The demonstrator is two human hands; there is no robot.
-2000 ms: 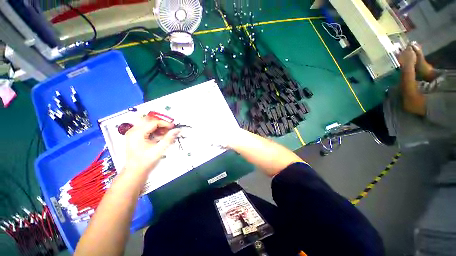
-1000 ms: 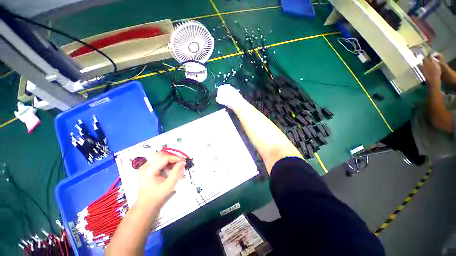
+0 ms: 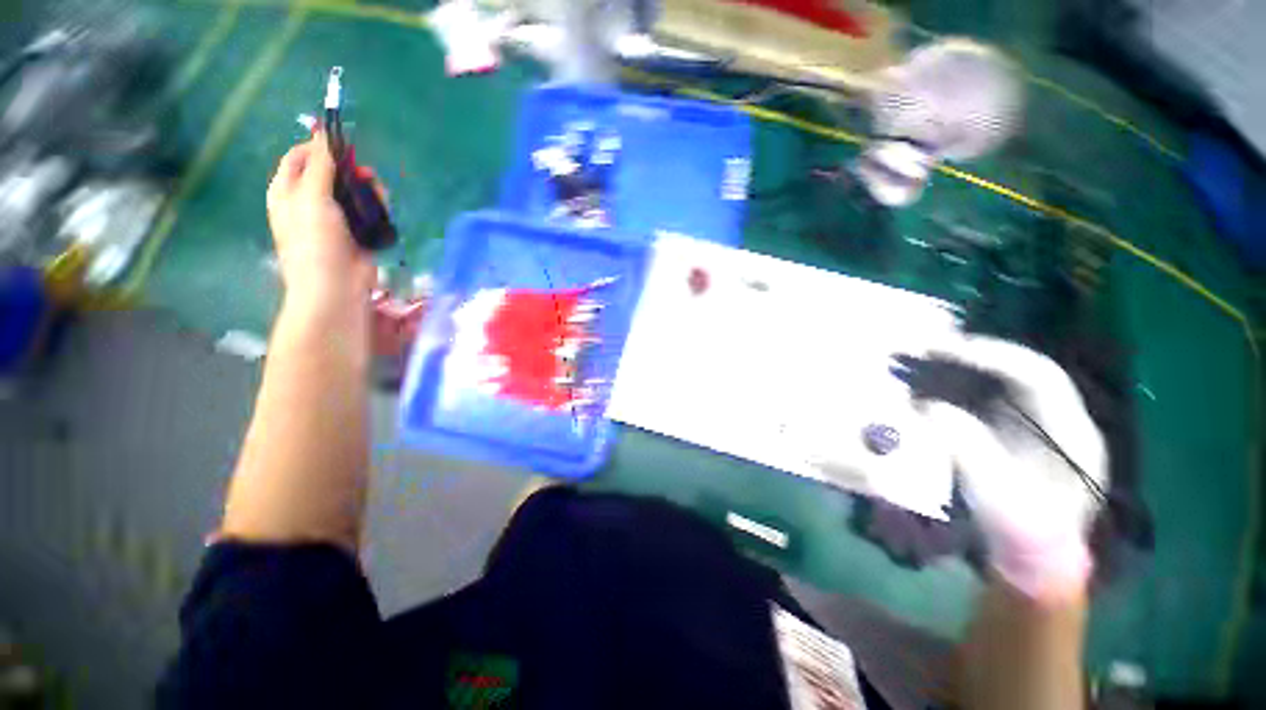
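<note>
The frame is blurred. My left hand [image 3: 317, 208], bare, is raised at the upper left, beyond the lower blue tray, and holds a black module with leads [image 3: 358, 201], its pale tip pointing up. My right hand [image 3: 1027, 430], in a white glove, is over the right end of the white fixture box [image 3: 778, 354] and holds a black cabled module [image 3: 951, 377] with a thin cable across the glove. A dark red button [image 3: 697, 280] shows at the box's upper left. Red lead wires [image 3: 535, 347] lie in the lower blue tray [image 3: 417, 375].
Black leads [image 3: 576, 174] lie in the upper blue tray [image 3: 680, 132]. A white fan [image 3: 951, 104] stands behind the box. The black module heap [image 3: 1118, 416] is partly hidden by my right hand. Red-and-black leads show left of the lower tray [image 3: 396, 312].
The view has turned left. My left hand has moved from the box out past the trays with a module. My right hand has come back from beyond the box, now with a black module.
</note>
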